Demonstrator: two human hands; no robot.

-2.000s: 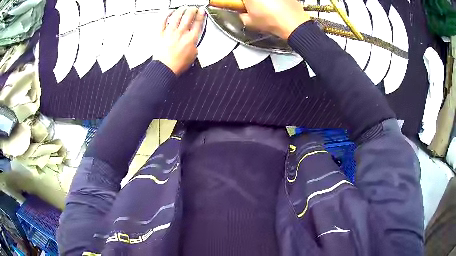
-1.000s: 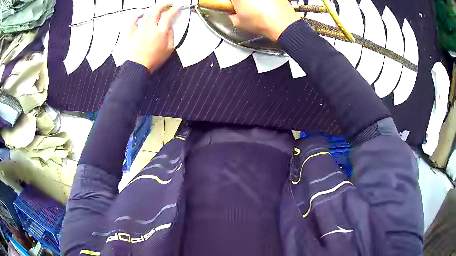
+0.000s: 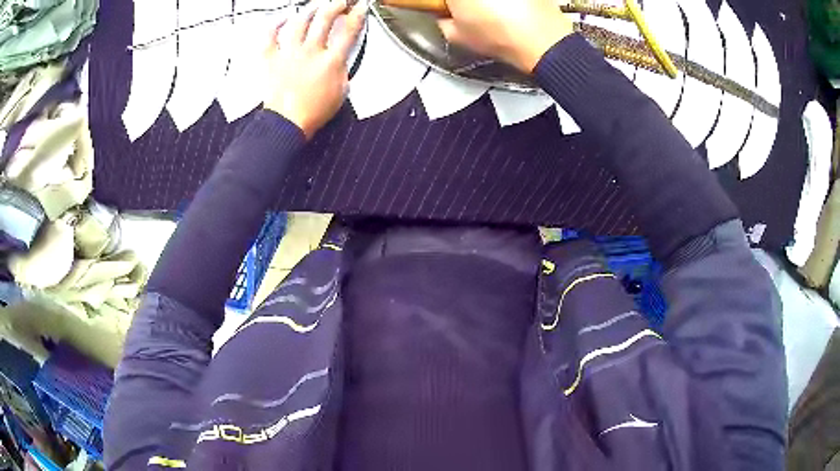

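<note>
White curved panels (image 3: 198,69) lie in an overlapping row across the dark pinstriped cloth (image 3: 396,175). Left of the iron a thin dark seam line crosses them; on the right a wider grey-brown band shows. My right hand (image 3: 502,32) grips the orange handle (image 3: 416,4) of the steam iron (image 3: 447,51), whose silver plate rests on the middle panels. My left hand (image 3: 315,69) lies with fingers spread on the panels just left of the iron's tip, holding no tool. The top of the row is cut off by the picture's edge.
A yellow hose (image 3: 652,37) runs behind the iron. A white stack of panels (image 3: 812,184) lies at the table's right edge. Pale green (image 3: 41,32) and beige fabric heaps (image 3: 55,175) lie at the left. Blue crates (image 3: 69,391) stand below at the left, with more blue plastic under the table.
Over the last second my left hand has moved right, closer to the iron's tip. The iron has moved slightly right in the picture, still in my right hand. The view has shifted a little.
</note>
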